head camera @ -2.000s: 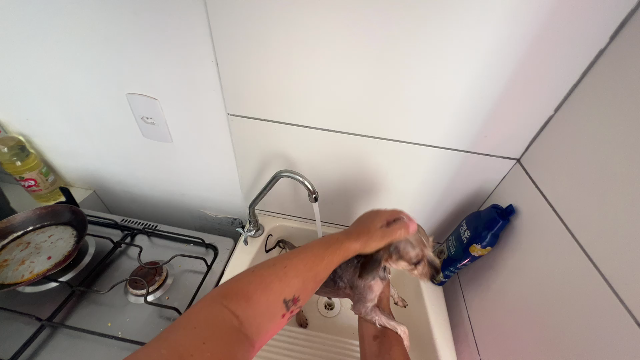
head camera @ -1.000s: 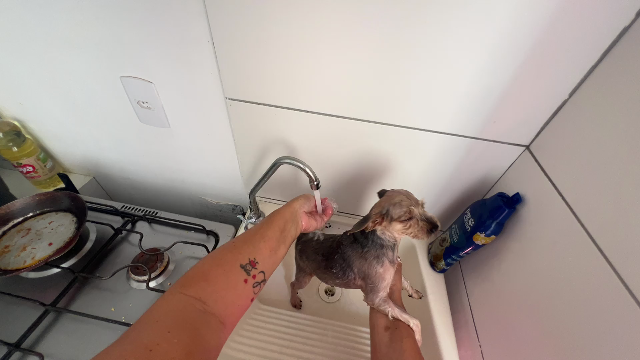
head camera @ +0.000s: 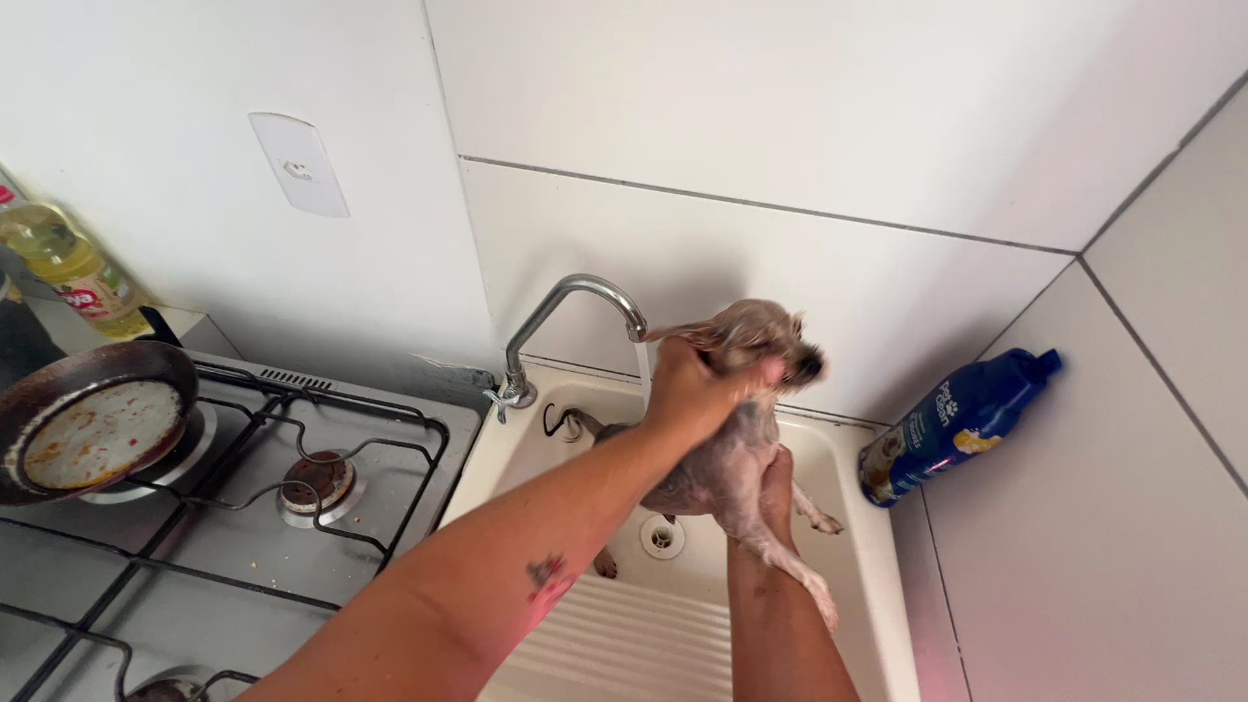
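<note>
A small wet dog [head camera: 707, 468] stands partly upright in the cream laundry sink [head camera: 873, 585], its head turned to the right and blurred. My left hand [head camera: 717, 385] is closed around the side of its head and neck, the thumb below the muzzle. Under its chest is my right hand [head camera: 775, 478], mostly hidden by the dog, whose foreleg hangs over my right forearm. Water runs from the curved metal faucet [head camera: 590, 285] behind my left hand. The drain [head camera: 663, 536] shows below the dog's belly.
A blue Pet Clean bottle [head camera: 951, 424] leans on the sink's right rear corner by the tiled wall. At left is a gas stove [head camera: 390, 522] with a dirty frying pan [head camera: 107, 434]. Behind it stands an oil bottle [head camera: 83, 278]. An outlet [head camera: 298, 166] is on the wall.
My left hand has moved from the running water at the faucet to the dog's head. The dog's head was free of my hand one second ago. My right arm stays under its chest.
</note>
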